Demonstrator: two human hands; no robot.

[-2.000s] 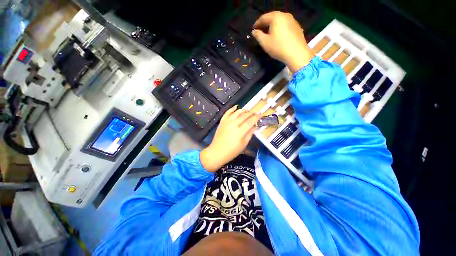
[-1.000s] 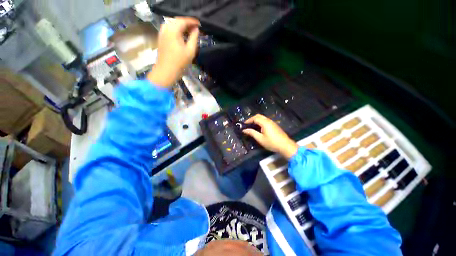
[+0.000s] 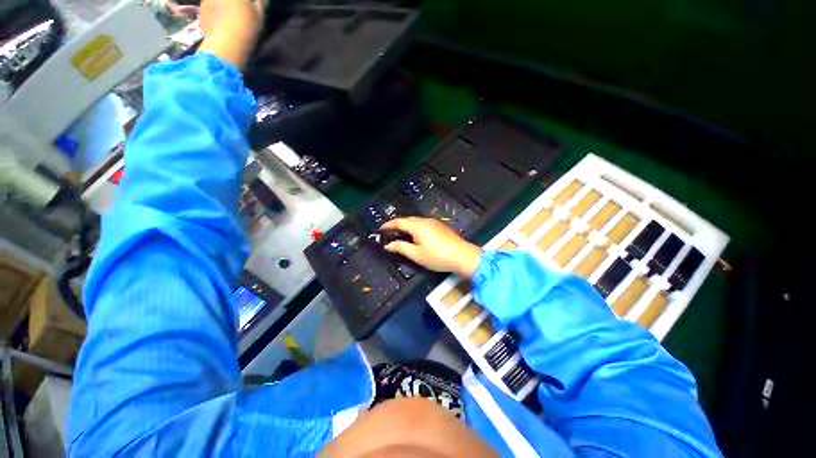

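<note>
The black carrier tray (image 3: 362,315) lies slanted in front of me, with phone bodies (image 3: 365,271) in its near pockets. The bodies show small orange and white spots. My right hand (image 3: 431,243) rests over the tray, fingers bent at a phone body; something dark shows at the fingertips, and I cannot tell whether they grip it. My left hand (image 3: 231,29) is raised at the top left, blurred and partly cut off by the picture's edge; whether it holds anything does not show. The white parts tray (image 3: 660,204) lies right of the carrier tray, holding tan and black strips.
Stacked black trays (image 3: 331,45) stand behind the carrier tray. The white machine (image 3: 300,215) is at the left, with a blue screen (image 3: 249,304) and a red button (image 3: 317,234), partly hidden by my left sleeve. Cardboard boxes (image 3: 55,313) stand at the far left.
My left hand rose from beside the white tray to the top left. My right hand came from the carrier tray's far part to its near phone bodies. The view has shifted.
</note>
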